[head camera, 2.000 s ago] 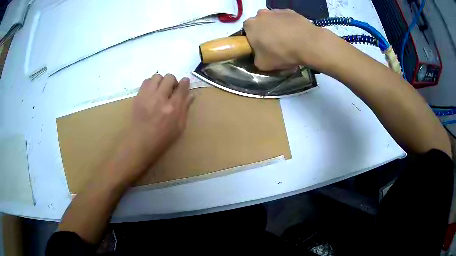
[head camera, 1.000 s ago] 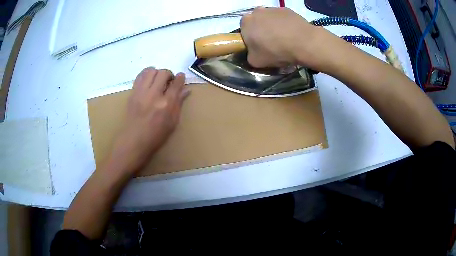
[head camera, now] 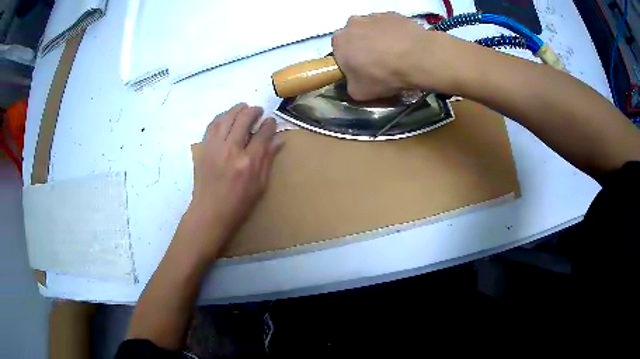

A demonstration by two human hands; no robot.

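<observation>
A tan-brown card template (head camera: 379,182) lies flat on the white table, with a narrow white folded edge (head camera: 365,232) along its near side. My right hand (head camera: 379,56) grips the round yellow wooden handle of the steam iron (head camera: 365,116). The iron's pointed metal body rests along the card's far edge, tip to the left. My left hand (head camera: 235,154) lies on the card's left part, fingertips at the far edge just left of the iron's tip, fingers slightly bent. A bit of white strip shows between fingertips and iron; whether the fingers pinch it is hidden.
A small cream fabric piece (head camera: 81,228) lies at the left table edge over a long brown strip (head camera: 57,105). White stacked sheets (head camera: 231,31) lie at the back, a folded bundle (head camera: 74,21) back left. Blue hoses (head camera: 498,24) run behind the iron to the right.
The card has shifted right relative to my left hand and the iron. More of the table's left side and the cream piece has come into view. Both hands keep their hold and pose.
</observation>
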